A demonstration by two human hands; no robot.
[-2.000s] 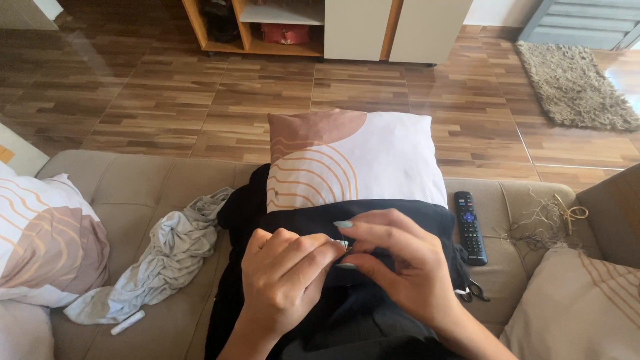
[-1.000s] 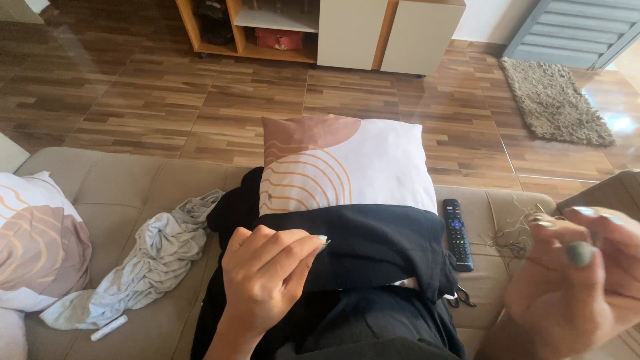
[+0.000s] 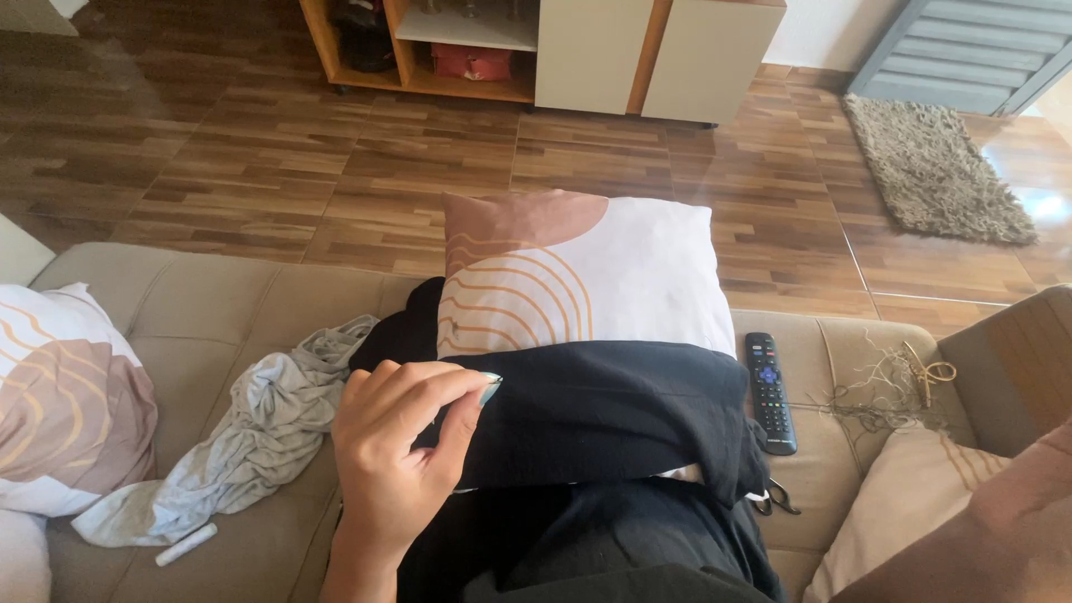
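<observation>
My left hand is raised over black cloth, thumb and index fingertips pinched on a tiny thin item too small to name. The cloth lies over the near part of a white and brown cushion with orange curved lines. At the lower right edge a blurred forearm crosses the view; my right hand itself cannot be made out. Left of the cloth, a crumpled grey cloth lies on the sofa, with a small white cylinder beside it. Black scissor-like handles show by the cloth's right side.
A black remote control lies on the beige sofa, left of tangled loose threads. Patterned cushions sit at left and right. Beyond the sofa are a low cabinet and a shaggy rug.
Two seconds ago both hands met over the black cloth. My right hand has moved away to the right, past the threads and mostly out of view; my left hand stays over the cloth, still pinched.
</observation>
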